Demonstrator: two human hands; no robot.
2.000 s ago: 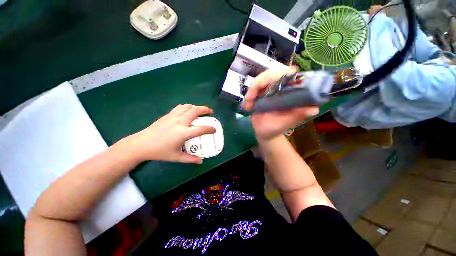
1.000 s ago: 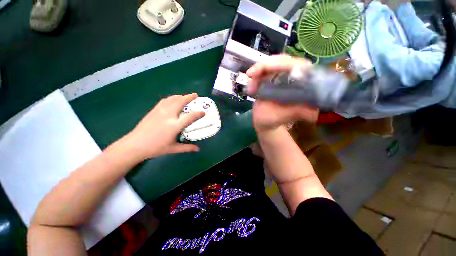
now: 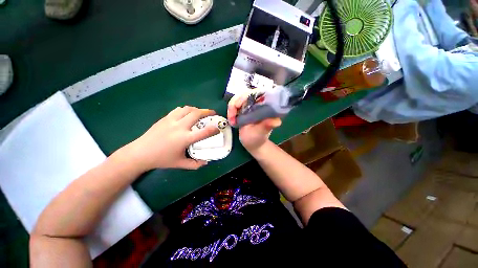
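Note:
A cream-white plug-in housing (image 3: 214,147) lies on the green bench with two round recesses showing at its far side. My left hand (image 3: 175,137) holds it from the left, fingers over its top and thumb along its near edge. My right hand (image 3: 255,137) is closed around a grey-black electric screwdriver (image 3: 262,107), a little blurred. The driver's front end is close to the housing's upper right recess; I cannot tell whether its bit touches. The screw feeder (image 3: 275,39), white and black, stands just beyond my right hand.
A pale rail (image 3: 152,64) divides the bench from the dark belt, which carries several housings (image 3: 188,7). A white sheet (image 3: 57,162) lies under my left forearm. A green fan (image 3: 356,25), a bottle (image 3: 361,75) and a person's blue sleeve (image 3: 435,78) are at right. Black cord (image 3: 335,57) arches behind the driver.
My right hand and screwdriver have moved left from the feeder to the housing. The housing has turned and shifted slightly under my left hand. Housings on the belt have moved right.

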